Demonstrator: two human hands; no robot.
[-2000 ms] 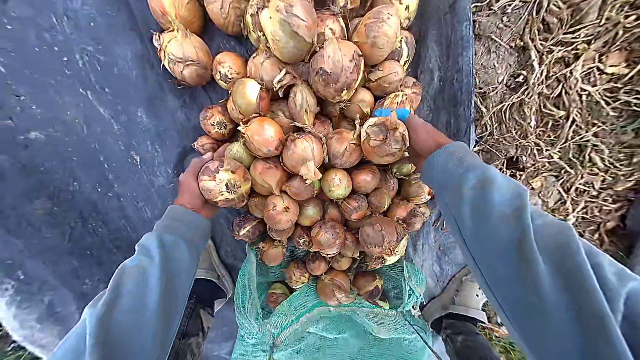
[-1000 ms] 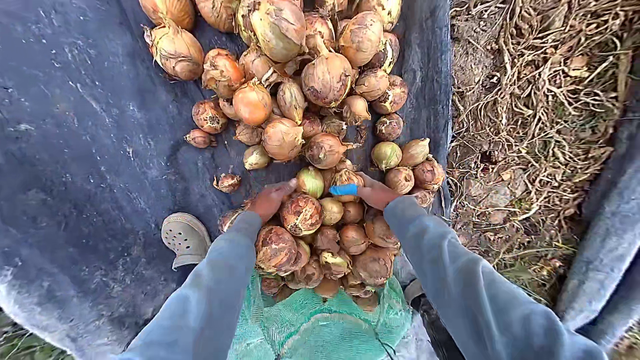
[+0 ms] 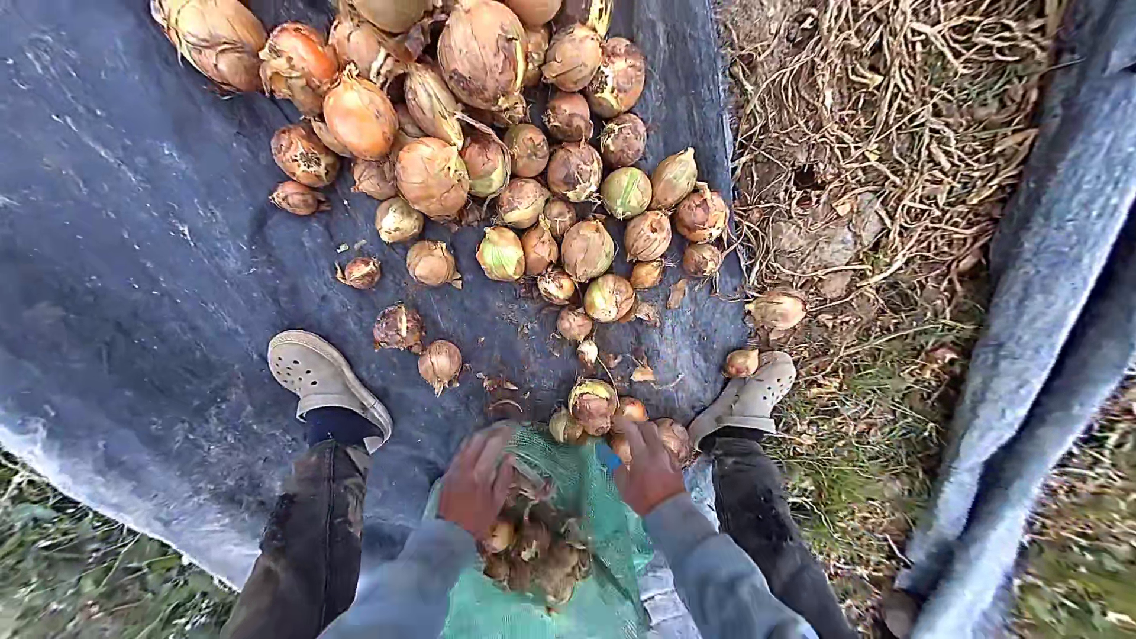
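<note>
Several onions lie in the mouth of a green mesh sack (image 3: 612, 559) between my feet. My left hand (image 3: 477, 479) is at the left side of the mouth, blurred; whether its fingers grip the mesh is unclear. My right hand (image 3: 648, 466), with something blue at a finger, is at the right rim beside a few onions; its grip is also unclear. Just beyond the rim sits a brown onion (image 3: 593, 406). Farther up, a large pile of onions (image 3: 432, 177) spreads over the dark sheet (image 3: 160, 266).
Beige clogs are on my feet, the left one (image 3: 324, 373) on the sheet, the right one (image 3: 750, 395) at its edge. A loose onion (image 3: 777, 310) lies on dry stalks (image 3: 870, 160) to the right. A folded dark sheet (image 3: 1021, 355) runs beyond them.
My hands have moved down from the pile to the sack's mouth. Onions that lay between them one second ago are now partly inside the sack. More of the sheet below the pile shows.
</note>
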